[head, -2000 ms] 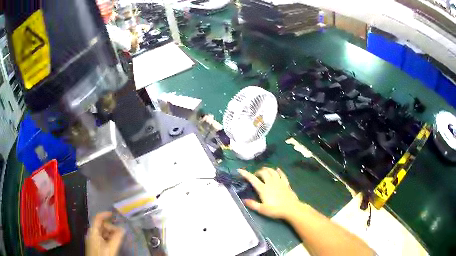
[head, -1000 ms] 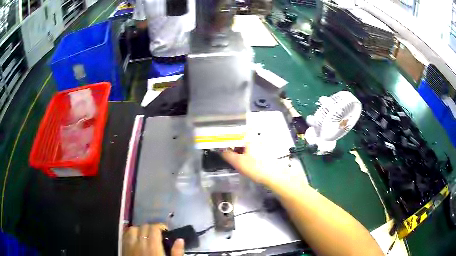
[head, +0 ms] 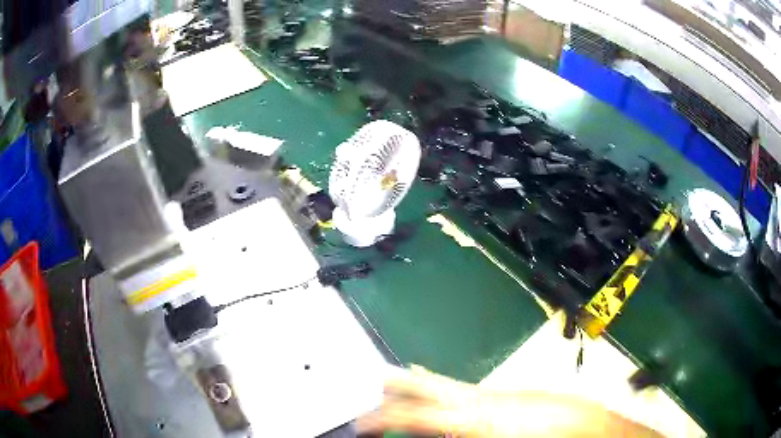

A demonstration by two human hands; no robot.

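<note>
A black power adapter (head: 190, 319) sits in the small metal fixture (head: 195, 349) under the silver horn (head: 128, 201), just below its yellow strip. Its thin cord runs right across the base plate (head: 300, 368) to a dark bundle (head: 344, 272) at the plate's right edge. The clamp bar with its round ring (head: 221, 392) is in front of the fixture. My right hand (head: 411, 404) is low in the picture, over the plate's front right corner, blurred; I cannot tell whether it holds anything. My left hand is not in view.
A white fan (head: 374, 175) stands right of the plate. Black parts (head: 548, 188) lie heaped on the green bench, edged by a yellow-black strip (head: 629, 278). A white round object (head: 715, 227) is at far right. A red basket (head: 26, 334) and blue bin (head: 30, 201) are at left.
The view has swung right. My right hand has left the fixture for the front right. An adapter now sits under the horn. My left hand, earlier holding an adapter, has left the view.
</note>
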